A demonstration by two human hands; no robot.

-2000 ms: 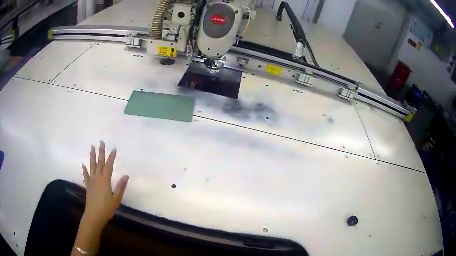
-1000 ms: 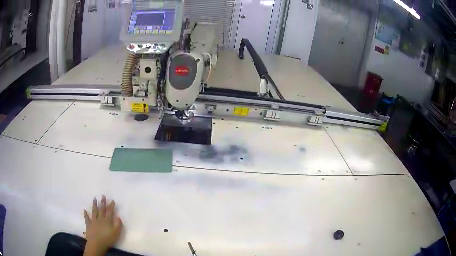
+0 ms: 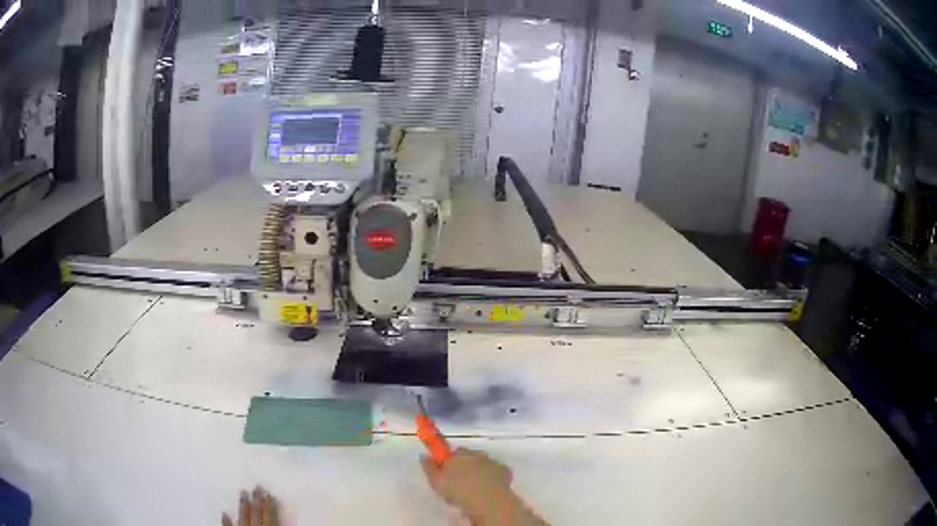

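Observation:
My right hand (image 3: 478, 485) is closed around the orange air blow gun (image 3: 433, 440). Its thin nozzle points forward at the dark hook opening (image 3: 392, 357) under the sewing head (image 3: 384, 257), a little short of it. The flat green cover plate (image 3: 308, 421) lies on the table to the left of the opening. My left hand (image 3: 253, 509) is at the bottom edge, cut off by it; its spread fingers lie on the table and hold nothing visible.
The silver beam (image 3: 709, 305) runs across the table (image 3: 616, 483) behind the opening. The control panel (image 3: 316, 139) stands left of the head. A black cable chain (image 3: 527, 208) rises behind the beam. A red bin (image 3: 770, 224) stands at the far right.
My right hand has come into view with the orange blow gun; one second ago only a thin tip showed at the bottom. The view has tilted up, and my left hand sits lower in it.

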